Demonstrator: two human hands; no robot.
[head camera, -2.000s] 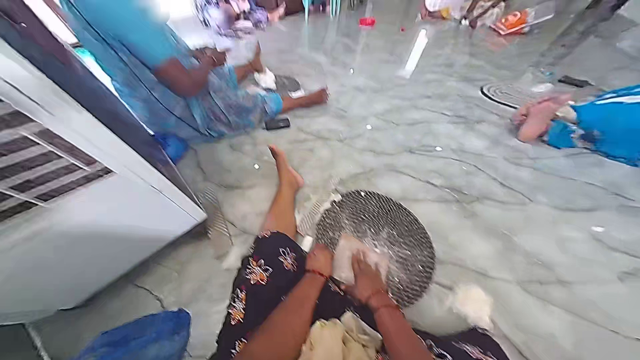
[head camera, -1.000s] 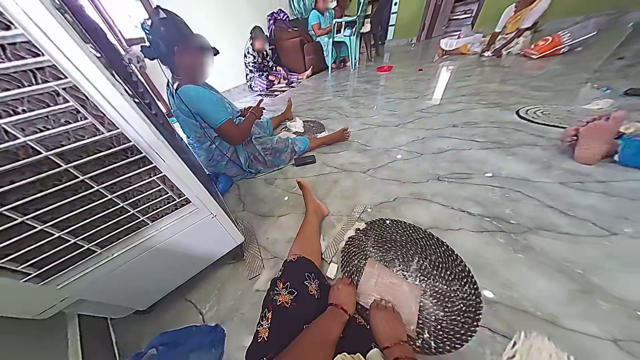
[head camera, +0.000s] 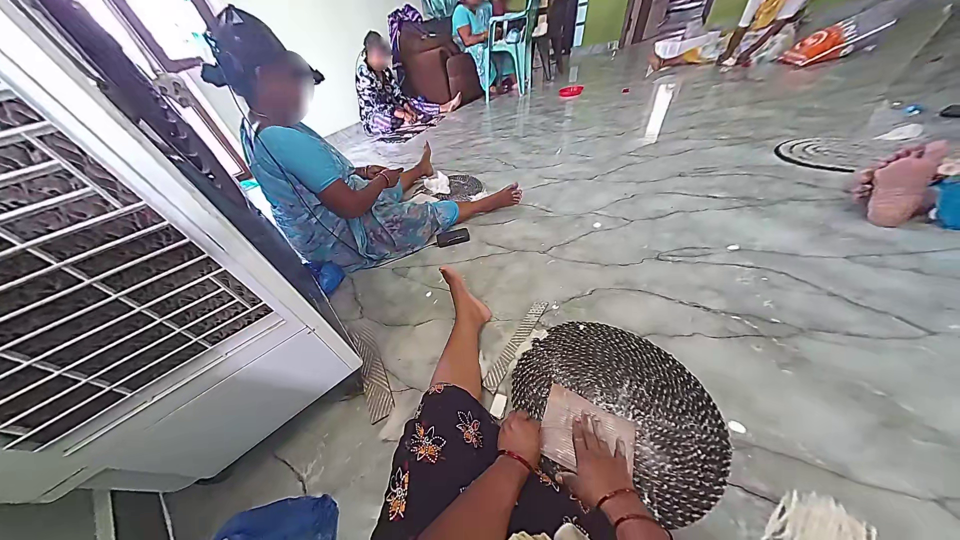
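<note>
A round, dark woven-patterned board dusted with white powder lies on the floor beside my leg. On its near left part rests a pale, ridged rectangular piece. My right hand lies flat on that piece with the fingers spread. My left hand is curled at the piece's left edge; whether it grips the edge is hidden. Left of the board are a patterned flat strip and a small white block. A pale fringed bundle shows at the bottom right.
A white air cooler stands at the left, with a patterned strip by its corner and a blue plastic bag below. A person in blue sits ahead. Another person's feet are at the right. More people sit farther back.
The view has tilted up, showing more of the room. My right hand, near the piece's lower edge a second ago, now lies flat farther onto it.
</note>
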